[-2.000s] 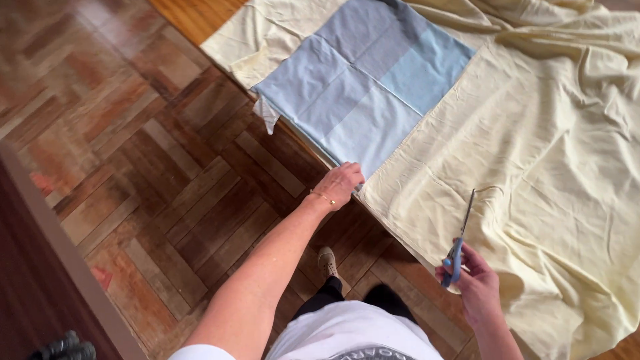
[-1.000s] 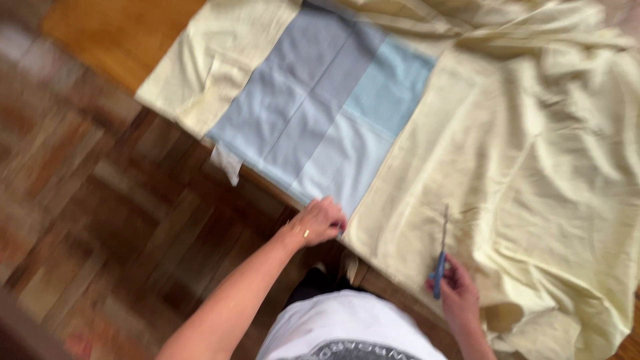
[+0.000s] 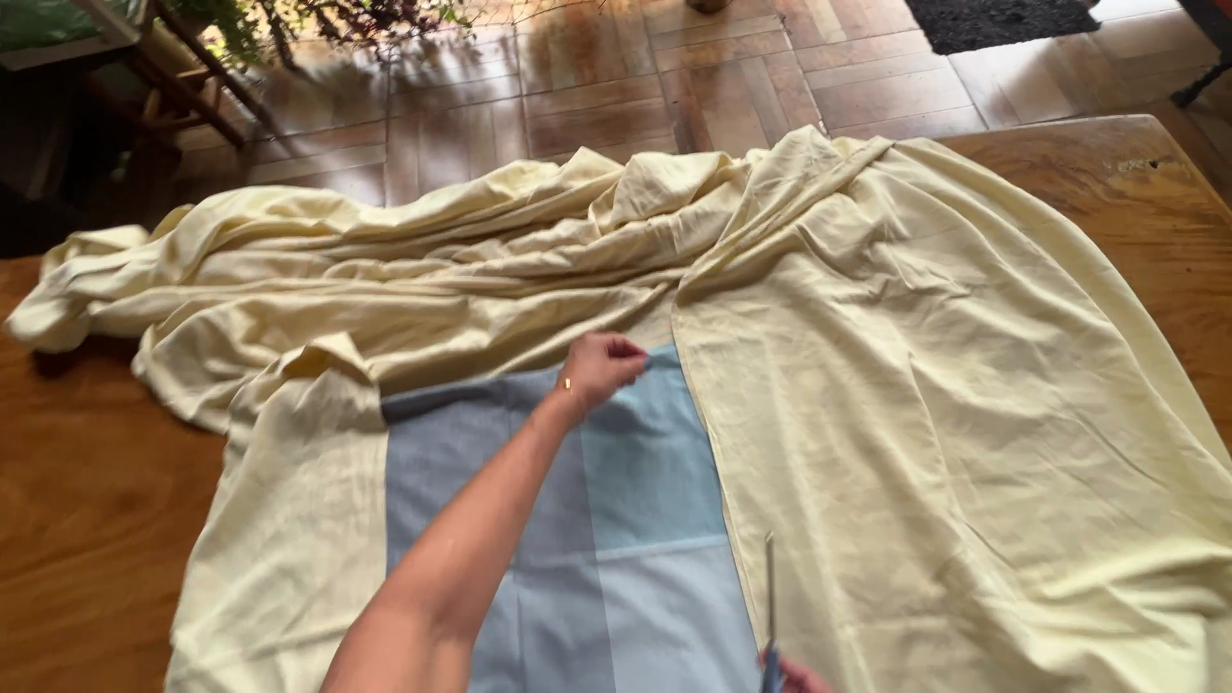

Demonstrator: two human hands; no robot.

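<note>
My left hand (image 3: 602,371) pinches the far edge of a blue and grey patchwork cloth (image 3: 654,472), close to its far right corner. Cream fabric (image 3: 847,433) spreads beside the patchwork on both sides and lies bunched in folds beyond it. At the bottom edge of the view, my right hand (image 3: 801,677) holds scissors (image 3: 770,616) with blue handles, their blades pointing away from me over the cream fabric. Most of the right hand is cut off by the frame.
The cloths lie on a wooden table (image 3: 1039,144). Beyond it are a tiled floor (image 3: 597,106), a dark mat (image 3: 1001,19), plants (image 3: 337,19) and a wooden stand (image 3: 188,87) at the far left.
My left hand has moved from the patchwork's near edge to its far edge. The scissors remain in my right hand. The view has tilted up towards the table's far side.
</note>
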